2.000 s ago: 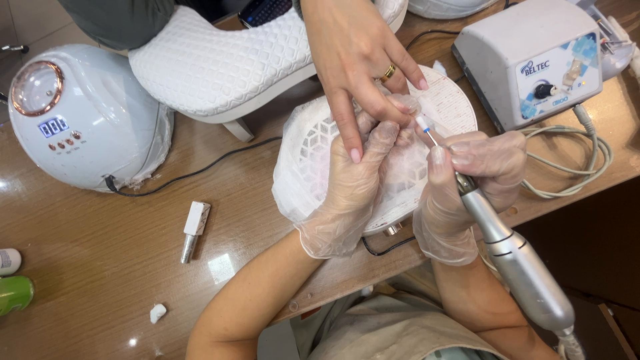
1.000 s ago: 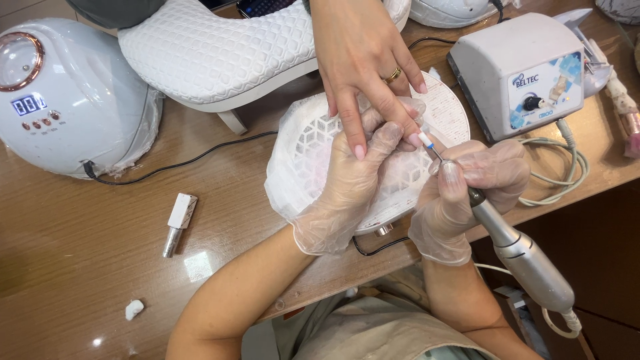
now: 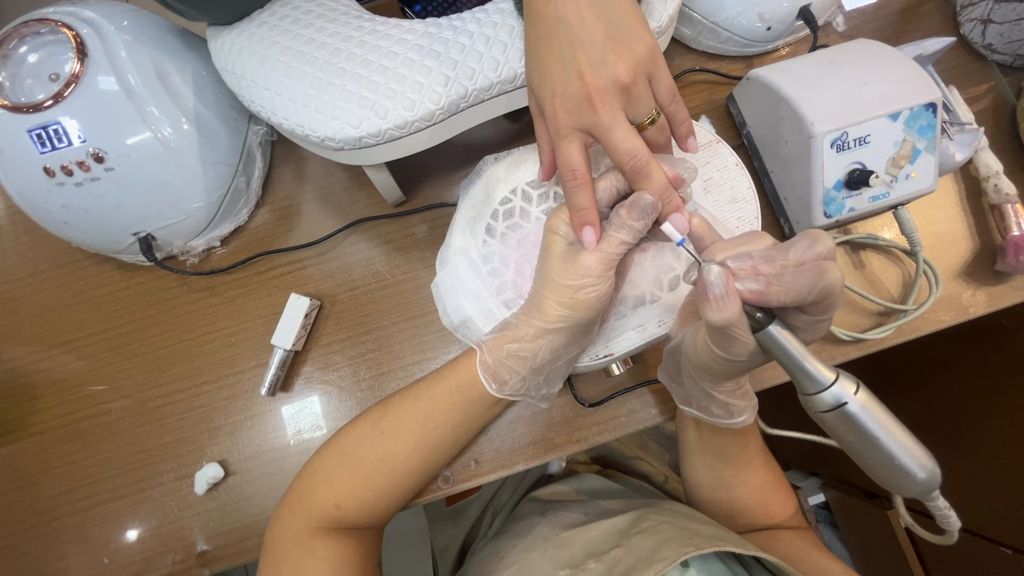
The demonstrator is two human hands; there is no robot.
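My left hand, in a clear glove, grips a finger of another person's hand, which wears a gold ring. Gloved too, my right hand holds a silver nail drill handpiece like a pen. Its white bit with a blue band is at the tip of that person's finger, by the pink nail; whether they touch is not clear. Beneath the hands lies a round white nail dust collector with a patterned grille, partly under a thin white cover.
A drill control box with a coiled cable stands at right, near a pink-bristled brush. At left are a white nail lamp, a nail polish bottle and a white scrap. A quilted armrest stands behind.
The view has shifted slightly. Both of my hands keep their holds, and the drill bit stays near the same fingertip.
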